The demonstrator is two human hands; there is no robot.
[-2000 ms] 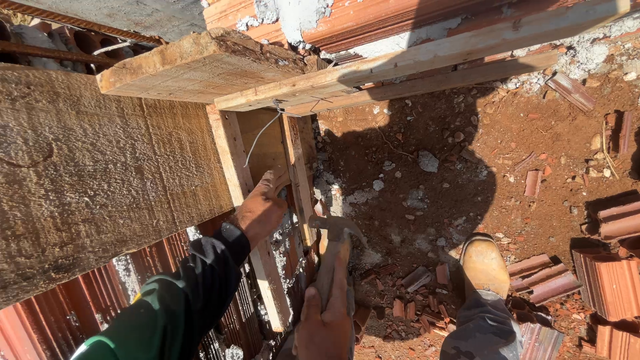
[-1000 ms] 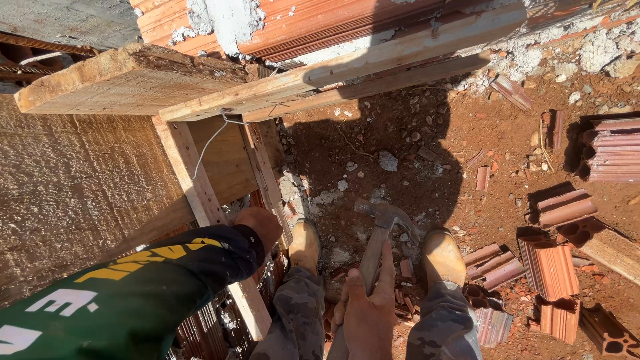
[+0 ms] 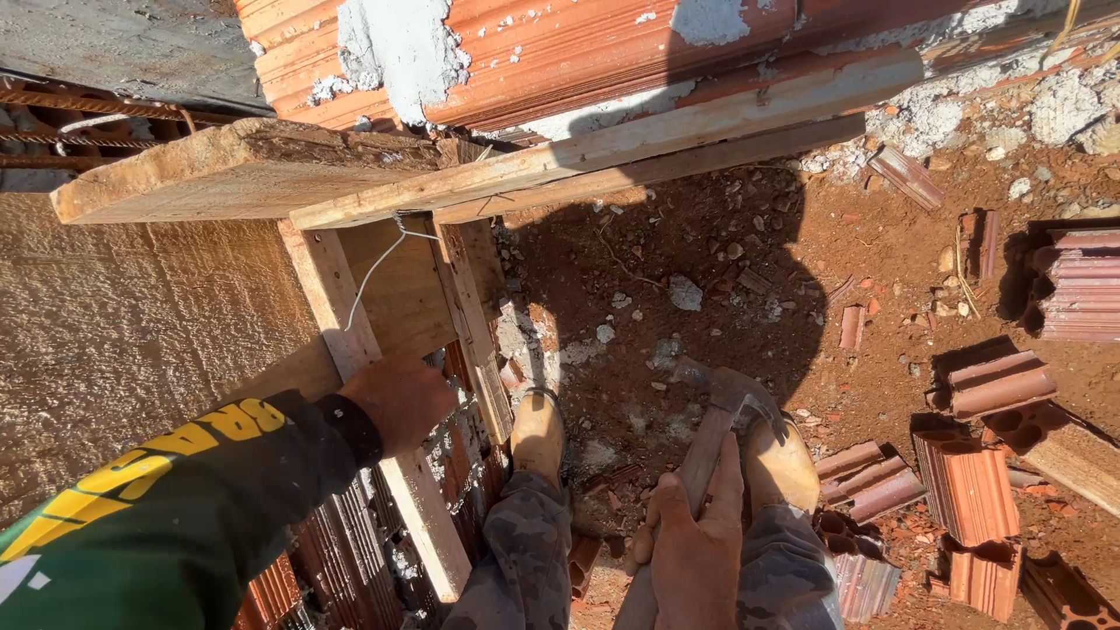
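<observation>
My right hand [image 3: 696,542] grips the wooden handle of a claw hammer [image 3: 722,389], whose head is up and away from me over the dirt. My left hand [image 3: 402,402] rests against an upright wooden batten [image 3: 331,297] of the formwork; its fingers are curled and their tips are hidden, so I cannot tell whether it holds anything. A bent tie wire [image 3: 372,273] hangs from the joint under the long horizontal batten [image 3: 612,140]. A second short batten [image 3: 472,332] stands to the right, with a plywood panel [image 3: 404,284] between the two.
A thick plank [image 3: 254,179] juts out left above a wide rough board [image 3: 149,306]. Behind is a wall of hollow clay bricks [image 3: 560,52] with mortar smears. Broken brick pieces [image 3: 967,481] lie on the dirt at right. My boots [image 3: 538,437] stand close to the formwork.
My left hand has come down from the plywood between the battens to lower on the left batten. The hammer has moved away from the right batten, out over the dirt.
</observation>
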